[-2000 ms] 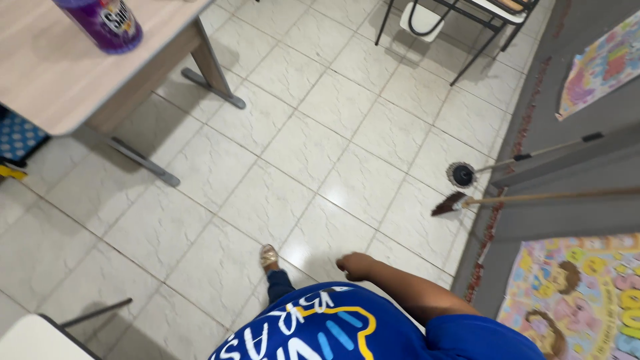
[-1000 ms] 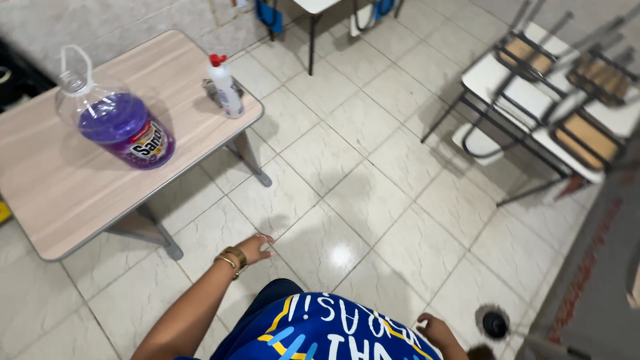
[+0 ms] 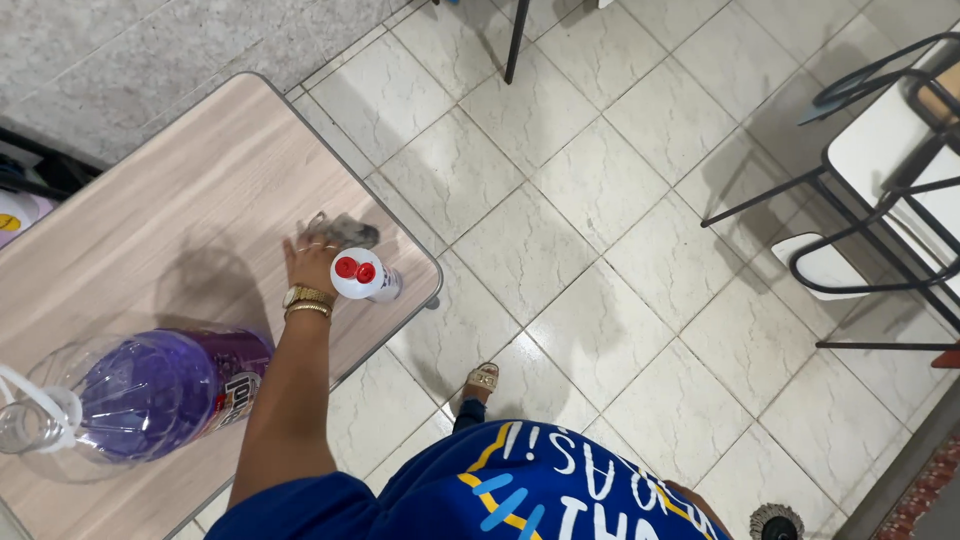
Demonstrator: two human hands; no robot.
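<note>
My left hand (image 3: pixel 311 262), with a gold watch and bracelet at the wrist, reaches over the wood-look table (image 3: pixel 225 172). Its fingers touch a crumpled grey cloth-like item (image 3: pixel 349 231); whether they grip it is unclear. Right beside the hand stands a white plastic bottle (image 3: pixel 384 283) with two red caps. A large clear jug of purple liquid (image 3: pixel 161 394), with a white handle, is on the table left of my forearm. Of my right arm only a sliver shows past the blue shirt at the bottom; the right hand is hidden.
White-topped desks (image 3: pixel 870 150) with chairs on them stand at the right, their dark metal legs reaching out over the tiled floor (image 3: pixel 555 247). A round brush head (image 3: pixel 776 521) is at the bottom right. A stone-look wall (image 3: pixel 112 60) runs behind the table.
My left hand was over the floor beside the table a second ago and is now on the tabletop at the grey item. The view has shifted closer over the table.
</note>
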